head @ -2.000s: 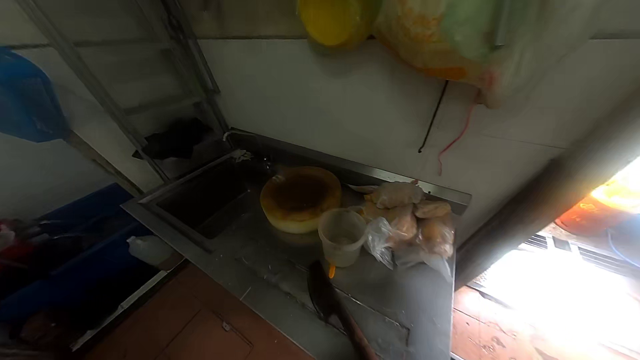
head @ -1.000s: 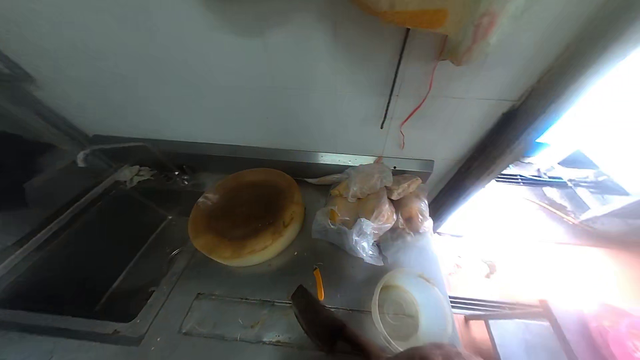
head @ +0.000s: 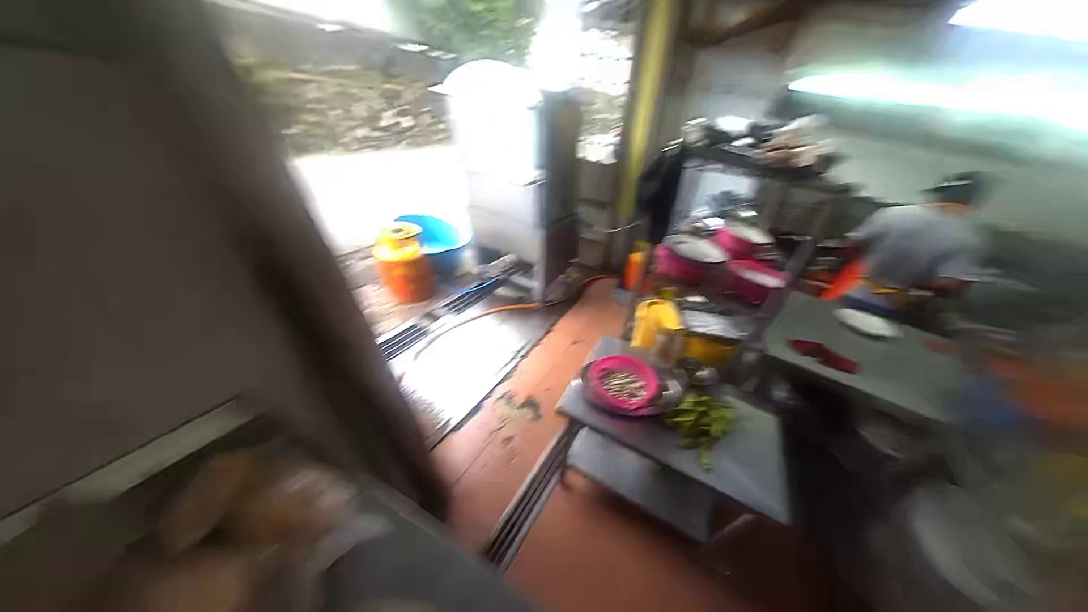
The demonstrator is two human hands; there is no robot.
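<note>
Neither of my hands can be made out in the blurred head view. Plastic bags of food (head: 263,510) lie on the metal counter (head: 408,561) at the lower left, and their contents are too smeared to tell. Further off, a pink basket (head: 627,384) with small pale pieces in it rests on a metal table (head: 748,450). Beside it on the same table is a bunch of green leaves (head: 701,421).
A dark post (head: 340,323) rises beside the counter. A floor drain grate (head: 531,501) crosses the red floor. Outside are an orange gas cylinder (head: 403,268) and a blue tub (head: 438,238). A person (head: 918,246) is at another table (head: 867,357) at right.
The view has swung far to the right, away from the sink and the round block. A knife and a clear plastic tub, seen a second ago, are out of view now.
</note>
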